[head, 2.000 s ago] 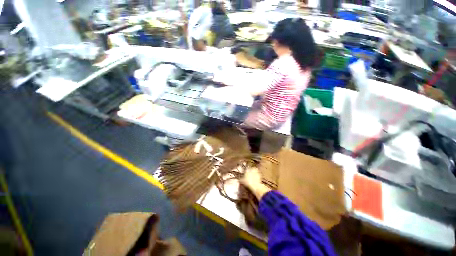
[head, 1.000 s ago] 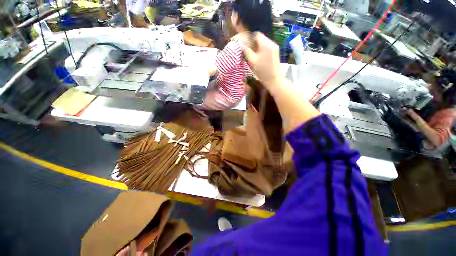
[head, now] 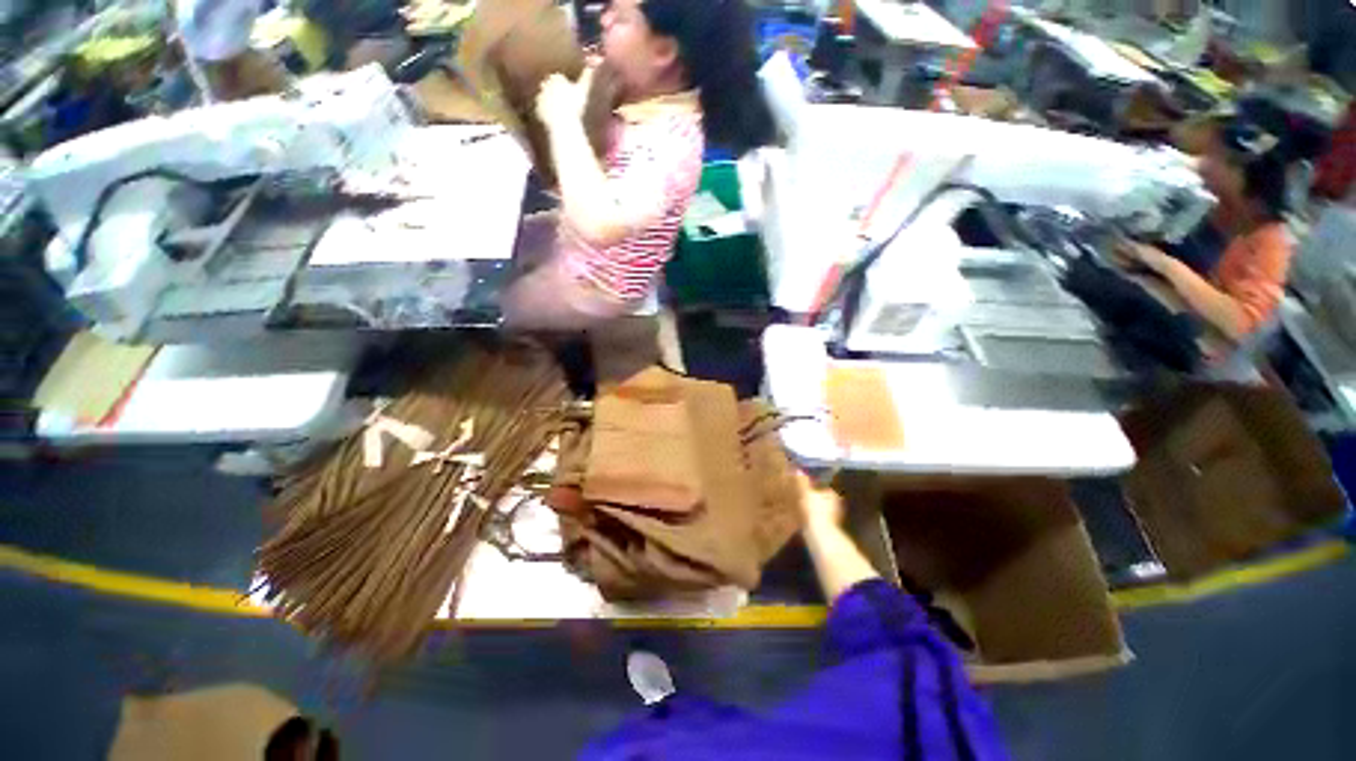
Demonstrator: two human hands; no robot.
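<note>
A heap of folded brown bag pieces lies on a white table in front of me. A fanned bundle of thin brown strips with pale ties lies at its left. My right hand, in a purple sleeve, is at the heap's right edge; it is blurred and its grip cannot be made out. Another brown piece is cut off by the lower left edge of the picture. My left hand is not visible.
A seated person in a striped top holds up a brown piece behind the table. Sewing machines stand left and right. An open cardboard box is at right. Another person sits farther right. A green crate stands behind.
My right hand has come down from its raised position to the heap's right side. The heap now lies lower and flatter. The brown piece at lower left has moved down and left, mostly out of view.
</note>
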